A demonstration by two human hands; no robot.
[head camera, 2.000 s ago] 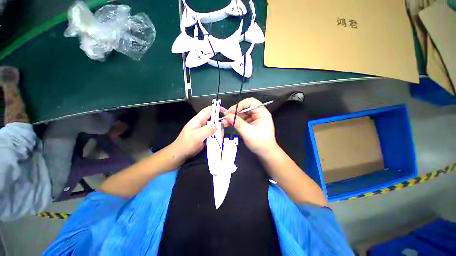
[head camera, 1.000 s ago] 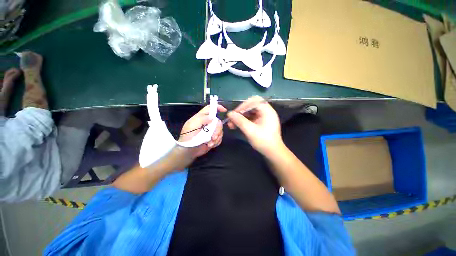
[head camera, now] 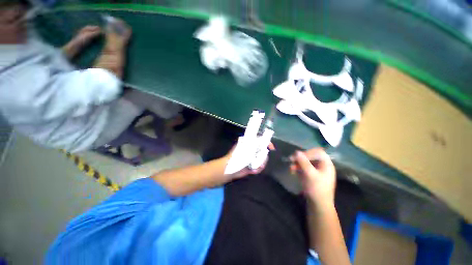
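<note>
My left hand (head camera: 259, 168) holds a white cat-ear headband shell (head camera: 246, 148) above my lap near the bench edge. The shell's two arm ends point up towards the bench. Most of my left fingers are hidden behind the shell. My right hand (head camera: 315, 173) is raised to the right, apart from the shell, with thumb and fingers pinched. A thin tool (head camera: 290, 159) shows faintly at its fingertips, blurred. Several more white headband shells (head camera: 325, 109) lie overlapping on the bench.
A crumpled clear plastic bag (head camera: 232, 52) lies on the green bench (head camera: 171, 67). A cardboard sheet (head camera: 414, 129) is right of the shells. A blue tote (head camera: 433, 251) stands at lower right. Another person's sleeve (head camera: 62, 98) and hands are at left.
The view has swung left and tilted, with blur. My right hand has moved away from the shell. The shell has turned, so its two arm ends now appear close together.
</note>
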